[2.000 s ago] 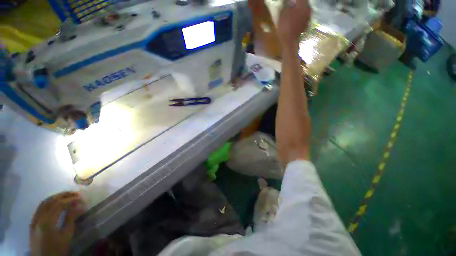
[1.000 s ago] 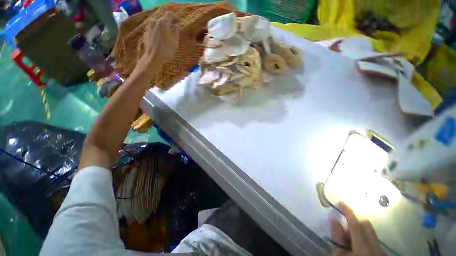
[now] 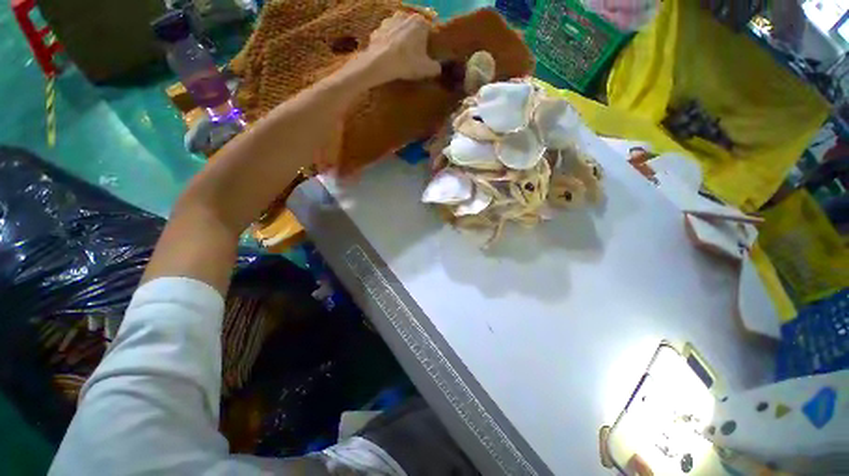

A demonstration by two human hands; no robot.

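My left hand grips a rust-brown panel at its upper part. The panel is tilted up off the stack of brown textured panels at the far left corner. A loose heap of cream-white rounded pieces lies right beside it, some showing small dark holes. One pale round piece shows against the brown panel. Of my right hand, only what looks like a fingertip shows at the bottom edge; the rest is cut off, so its hold is hidden.
The lit needle plate and part of the white machine head are at lower right. A ruler strip runs along the near table edge. White-backed pieces lie at the right edge. Black plastic bags are below left.
My left hand has moved right across the brown stack and now holds a panel tilted up. The view has shifted, and my right hand has dropped mostly out of the bottom of the picture.
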